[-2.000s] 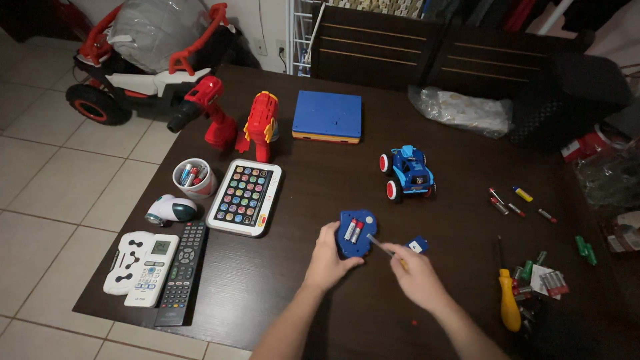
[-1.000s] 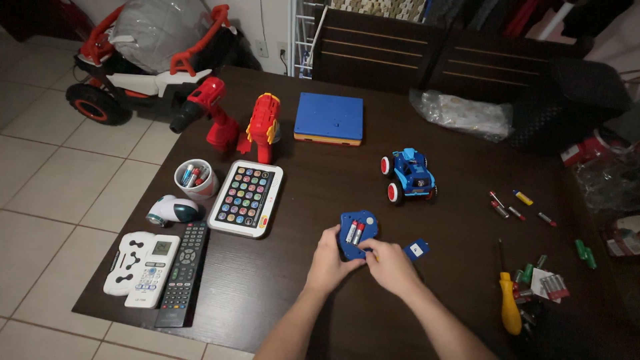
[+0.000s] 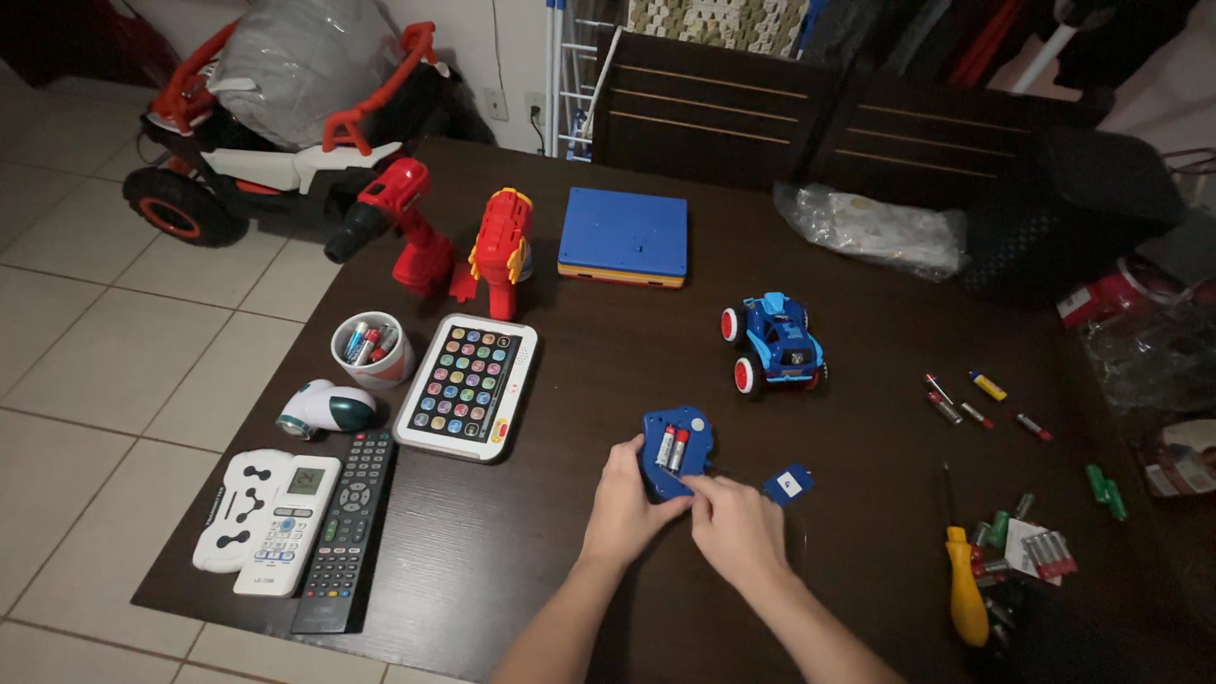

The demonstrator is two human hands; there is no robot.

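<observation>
My left hand (image 3: 627, 508) holds a blue toy remote control (image 3: 701, 439) by its left and lower edge, its underside facing up. Two red-and-silver batteries (image 3: 673, 448) lie side by side in its open compartment. The fingertips of my right hand (image 3: 736, 522) touch the lower edge of the compartment; whether they pinch anything small is hidden. To the right, a small blue battery cover (image 3: 788, 484) lies on the dark wooden table (image 3: 589, 370). Farther back stands a blue toy car (image 3: 781, 344) with red-and-white wheels.
A yellow-handled screwdriver (image 3: 966, 589) and loose batteries (image 3: 977, 414) lie right. At left are a toy tablet (image 3: 467, 388), a cup of batteries (image 3: 373, 350), remote controls (image 3: 344, 532) and a white-and-green device (image 3: 326, 408). Behind stand a red toy drill (image 3: 408, 228) and a blue case (image 3: 623, 237).
Two seconds ago my right hand held a thin tool at the blue remote control; its fingertips have since come onto the compartment's edge. My left hand has kept its hold.
</observation>
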